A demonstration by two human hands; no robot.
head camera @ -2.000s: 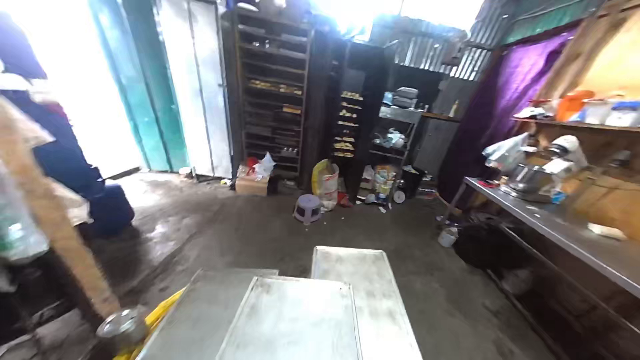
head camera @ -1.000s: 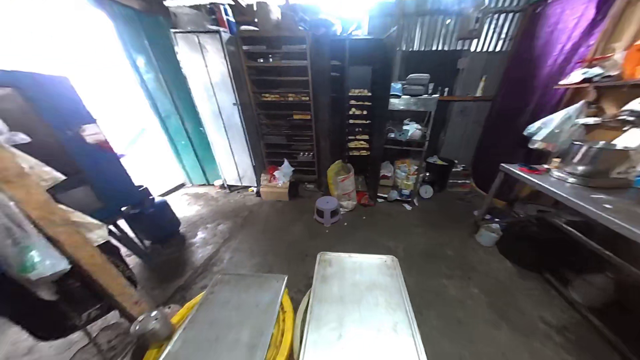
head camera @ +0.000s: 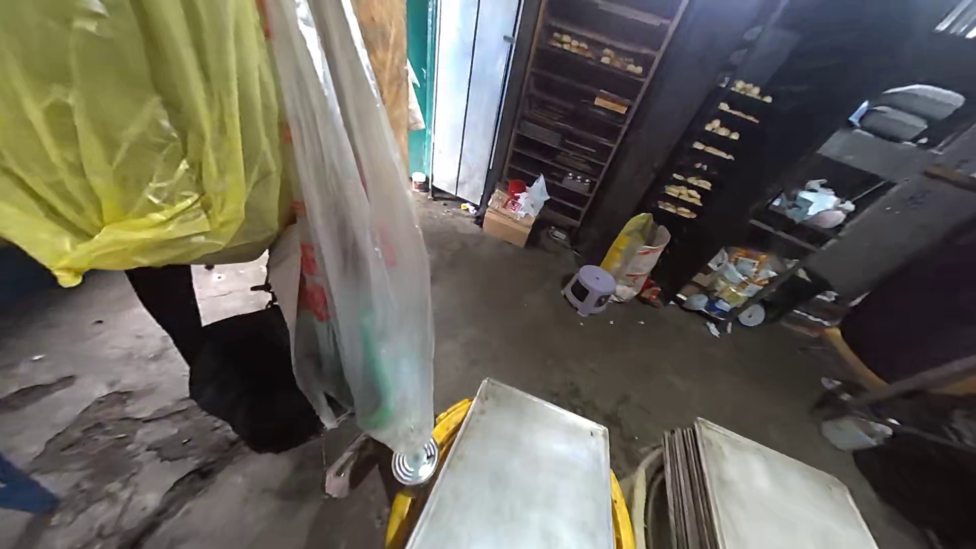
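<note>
Neither of my hands shows in the head view. Low in the middle, a flat metal baking tray lies across the rim of a yellow tub. To its right, a stack of metal trays rests over another round container, only partly visible. A shiny round metal lid or tin sits beside the yellow tub. Above it hangs a clear plastic bag with something green inside. A large yellow plastic bag fills the upper left.
Tall racks with baked pieces stand at the back, near a cardboard box. A lilac plastic stool stands by a sack. Black fabric or plastic is at left, over a cracked floor. A pale bucket is at right.
The view has swung left and tilted, and the hanging yellow and clear bags now loom close. Two seconds ago three tray surfaces showed at the bottom; now two do.
</note>
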